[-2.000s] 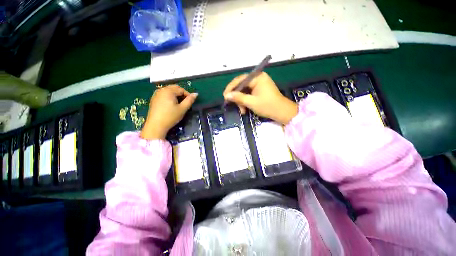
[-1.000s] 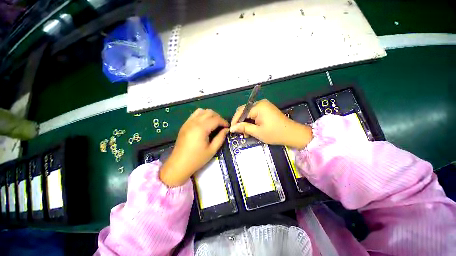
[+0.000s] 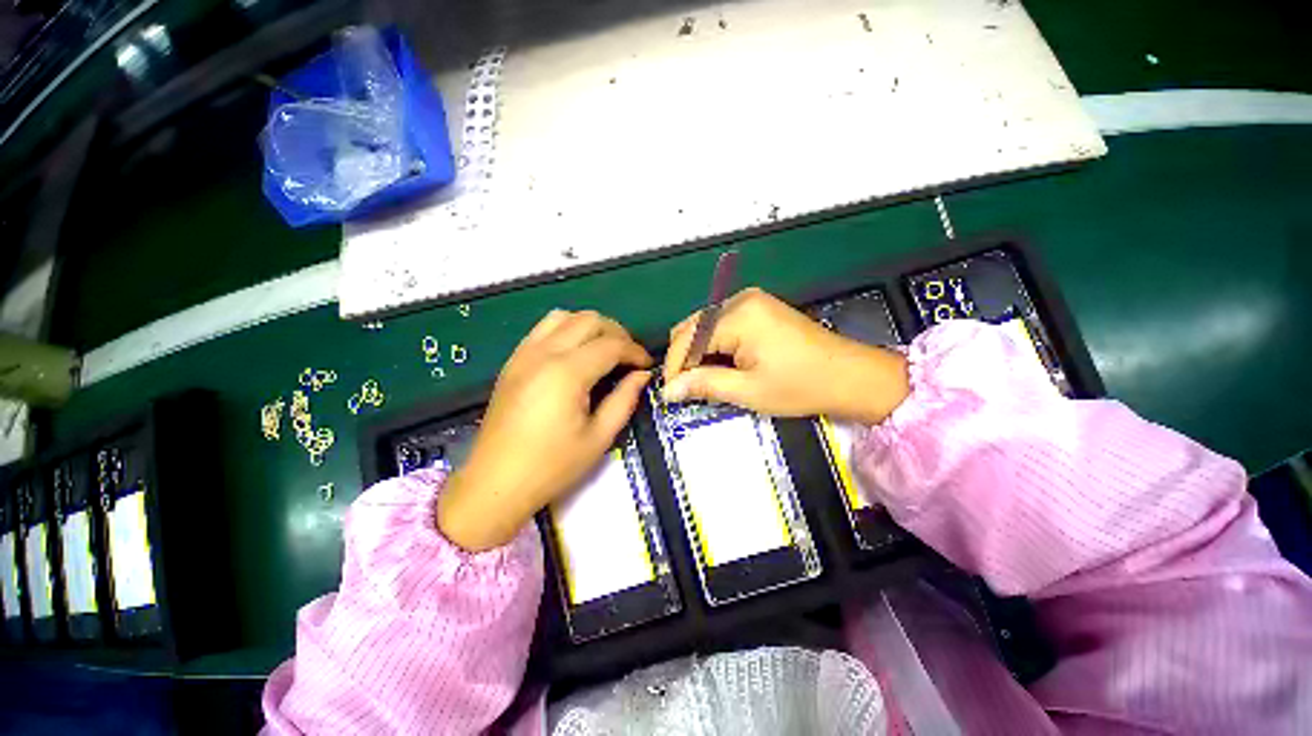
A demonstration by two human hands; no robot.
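A black foam tray [image 3: 691,628] holds a row of several dark phone housings, each with a white sheet on its lower part. My right hand [image 3: 784,357] holds tweezers [image 3: 714,305] like a pen, tips down at the top end of the middle phone housing [image 3: 753,578]. My left hand [image 3: 554,417] is beside it, thumb and forefinger at the same top end. Whether its fingertips hold anything is hidden. Gold rings [image 3: 302,417] lie loose on the green surface left of the tray. Rings also show at the top of the rightmost housing [image 3: 967,292].
A white board [image 3: 748,130] lies beyond the tray, with a blue bin [image 3: 426,132] holding a clear plastic bag [image 3: 343,151] and a perforated strip [image 3: 482,108]. Another foam tray of phones [image 3: 187,532] stands at the left. A green sleeve-like shape shows at the left edge.
My left hand has moved from beside the tray's top edge to the middle housing, next to the tweezers. The tweezers have moved onto that housing's top end. The view has shifted.
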